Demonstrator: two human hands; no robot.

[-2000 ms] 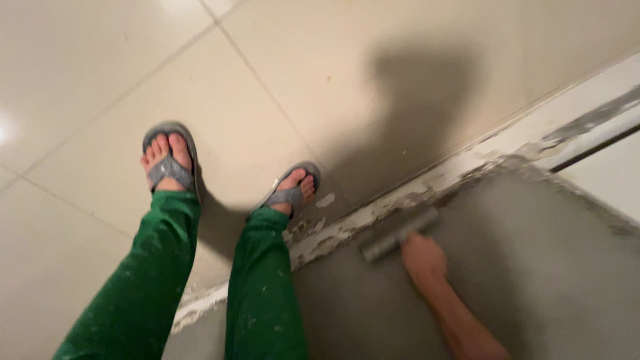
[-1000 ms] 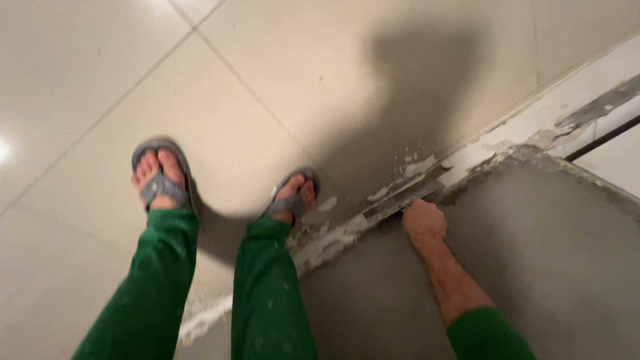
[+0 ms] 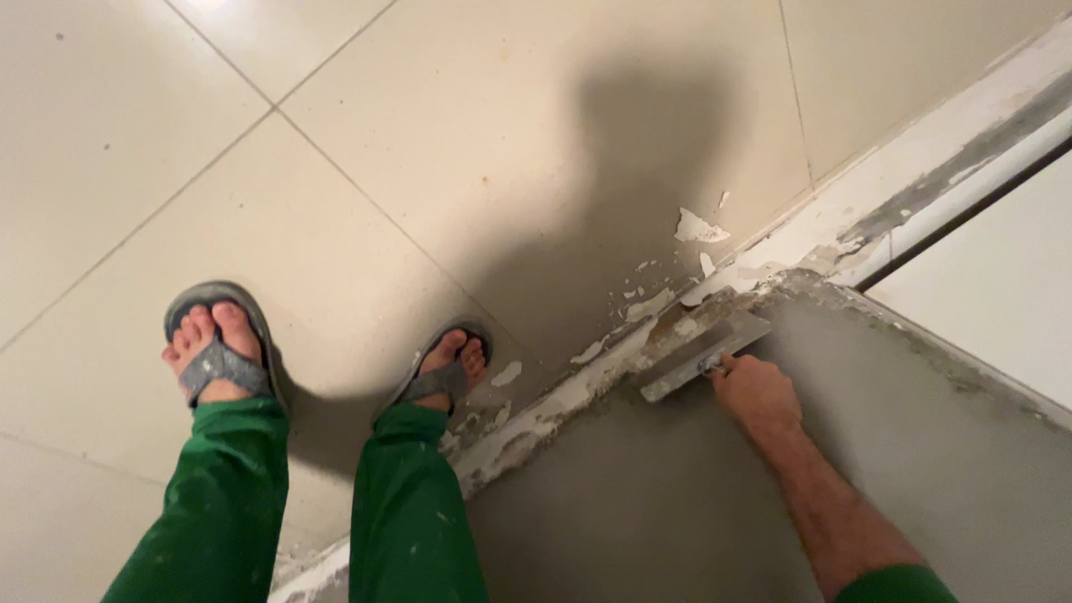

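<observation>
My right hand (image 3: 758,394) is closed on the handle of a metal plastering trowel (image 3: 708,356). The trowel's long flat blade lies at the edge of the grey plastered surface (image 3: 636,494), beside the rough strip of chipped white paint (image 3: 578,394). Most of the handle is hidden inside the fist. Loose flakes of white paint (image 3: 699,228) lie on the tile floor just beyond the strip. My left hand is out of the frame.
My feet in grey flip-flops (image 3: 222,368) stand on beige floor tiles (image 3: 402,159), left of the plastered surface. A white panel (image 3: 988,276) with a dark gap along its edge is at the right. A shadow falls across the tiles.
Since the earlier frames, paint flakes have come loose onto the tiles near the strip. The trowel, over the strip one second ago, is now more on the grey surface's edge.
</observation>
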